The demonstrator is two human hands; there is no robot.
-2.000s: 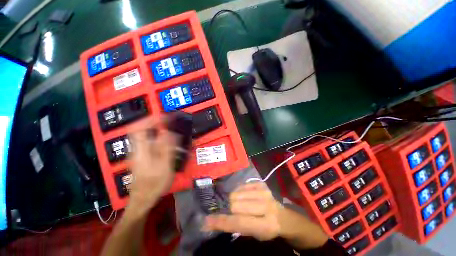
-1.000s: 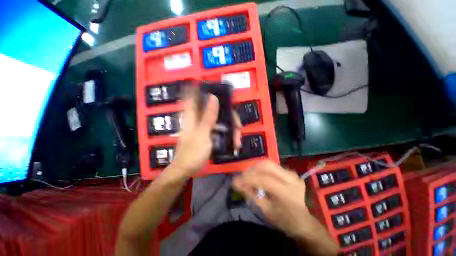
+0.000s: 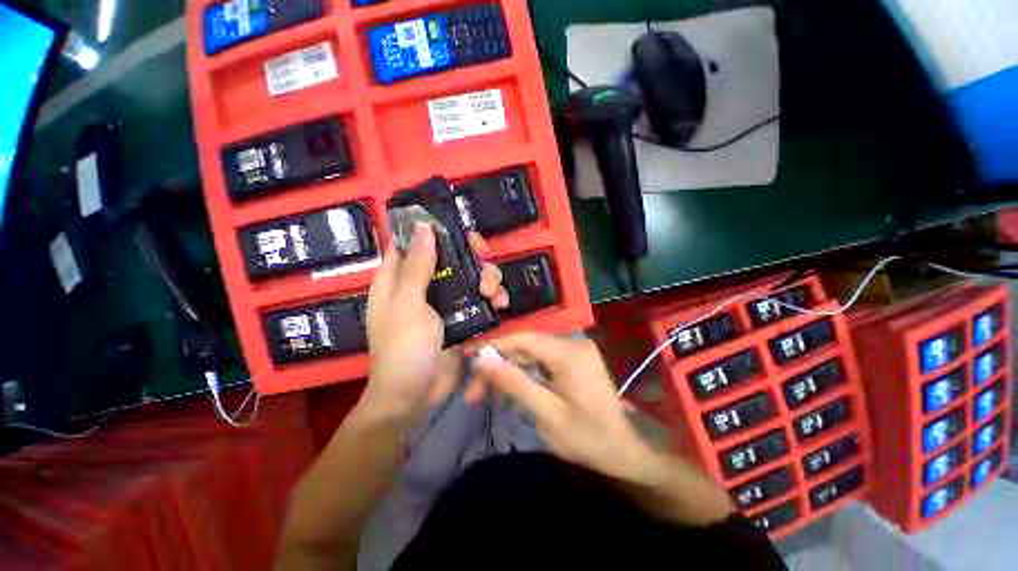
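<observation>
My left hand point(image 3: 407, 318) holds a black keypad phone point(image 3: 449, 268), back side up with yellow marking, above the red-orange tray point(image 3: 385, 95). My right hand point(image 3: 558, 390) pinches the white plug point(image 3: 489, 355) of a cable close to the phone's lower end; whether it touches the phone is not clear. In the tray, several phones lie back up with white labels and others show blue screens. Two pockets hold only a white barcode label point(image 3: 467, 116), one in each column.
A barcode scanner point(image 3: 621, 184) lies right of the tray, by a mouse point(image 3: 670, 87) on a pale pad point(image 3: 742, 145). Another dark scanner point(image 3: 173, 279) is at left. Stacked phone trays point(image 3: 770, 390) stand lower right, with a white cable point(image 3: 714, 307) above. Monitors are at both sides.
The view has shifted. My left hand now holds the phone steady over the lower tray. My right hand has come up beside its lower end with the plug. The right-column label pocket was filled two seconds ago.
</observation>
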